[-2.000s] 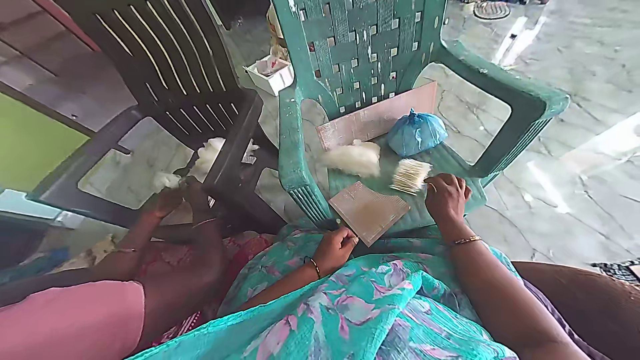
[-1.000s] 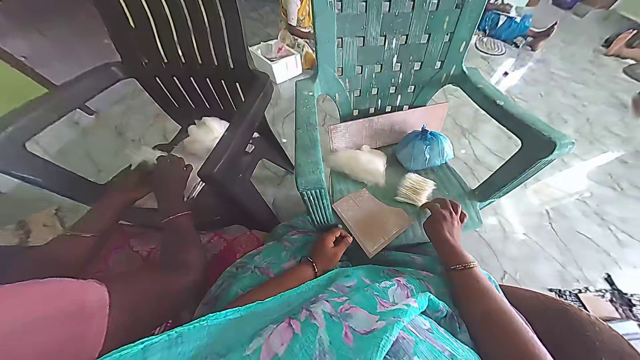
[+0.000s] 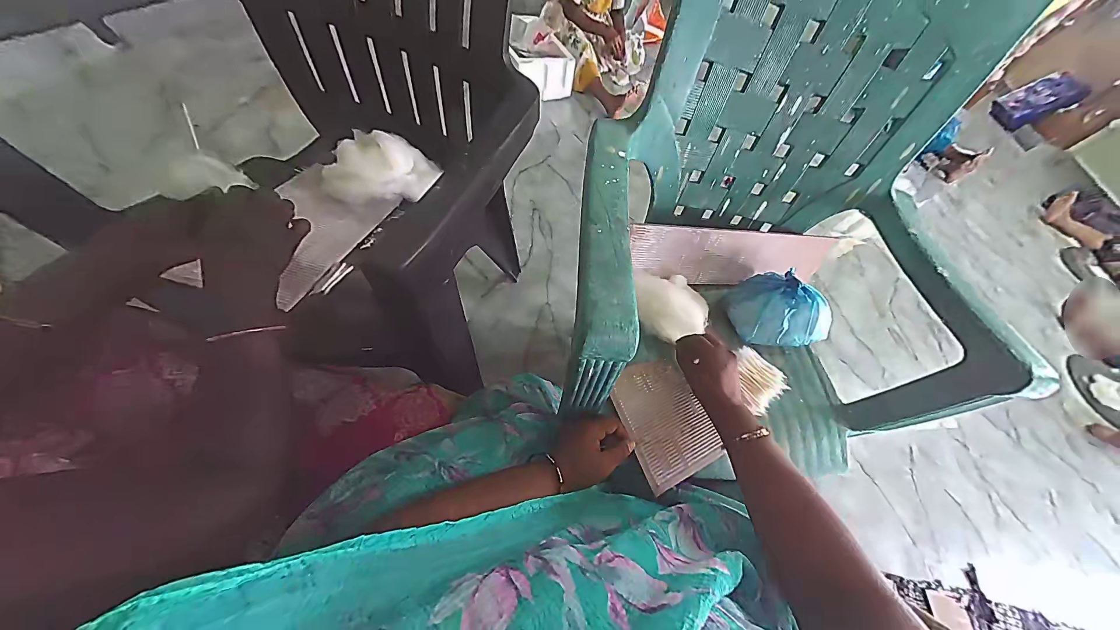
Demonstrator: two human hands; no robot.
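Observation:
On the seat of a green plastic chair (image 3: 605, 254) lies a ribbed board (image 3: 669, 429). My left hand (image 3: 595, 451) is at its left edge, fingers curled; whether it grips the board is unclear. My right hand (image 3: 710, 372) reaches over the board and touches the near edge of a white cotton wad (image 3: 669, 306); its fingertips are partly hidden. Just right of that hand lies a bundle of thin pale sticks or wicks (image 3: 761, 381). A tied blue plastic bag (image 3: 779, 308) sits behind the bundle. A second pinkish board (image 3: 735, 254) leans against the chair's back.
At left, a co-worker's hands (image 3: 210, 254) work with cotton beside a dark plastic chair (image 3: 437, 192), which holds a ribbed board (image 3: 328, 232) and a cotton pile (image 3: 376, 166). Behind are a white box (image 3: 542, 66) and a seated person (image 3: 604, 44). More people sit at right.
My right hand has moved from beside the stick bundle, leftward and away from me, to the cotton wad. My left hand stays at the board's edge. The view has shifted.

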